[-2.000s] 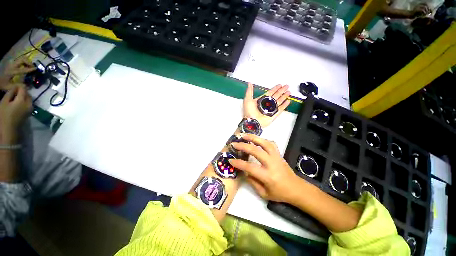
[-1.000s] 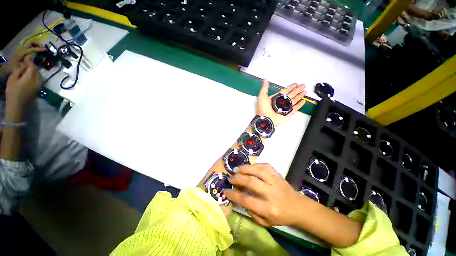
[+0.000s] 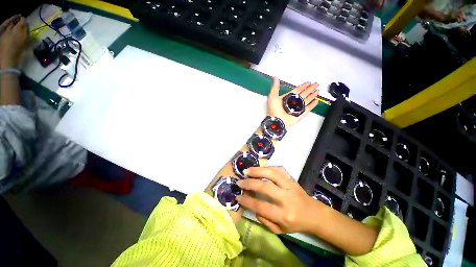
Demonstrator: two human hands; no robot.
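Note:
My left hand (image 3: 284, 109) lies palm up with fingers spread, bearing a round black watch head (image 3: 294, 104) with a small red glow. Several more watch heads rest in a row along my bare left forearm, from the wrist watch head (image 3: 273, 128) down to the lowest watch head (image 3: 227, 193) by my yellow-green sleeve. My right hand (image 3: 276, 201) is over the lower forearm, fingers apart and bent. Its fingertips touch the right edge of the lowest watch head and reach the one above. My right thumb is not clearly visible.
A white sheet (image 3: 156, 114) lies under my left arm. A black foam tray (image 3: 342, 151) with watch heads is at the right, a loose black piece (image 3: 338, 89) beyond it. Another black tray (image 3: 209, 31) and a clear blister tray (image 3: 334, 18) lie across. A neighbour's arm (image 3: 10, 78) shows left.
My right hand has moved down the forearm from the middle watch heads to the lowest one. That display has gone from pink, then multicoloured, to mostly dark. The neighbour's hands have shifted away up and left.

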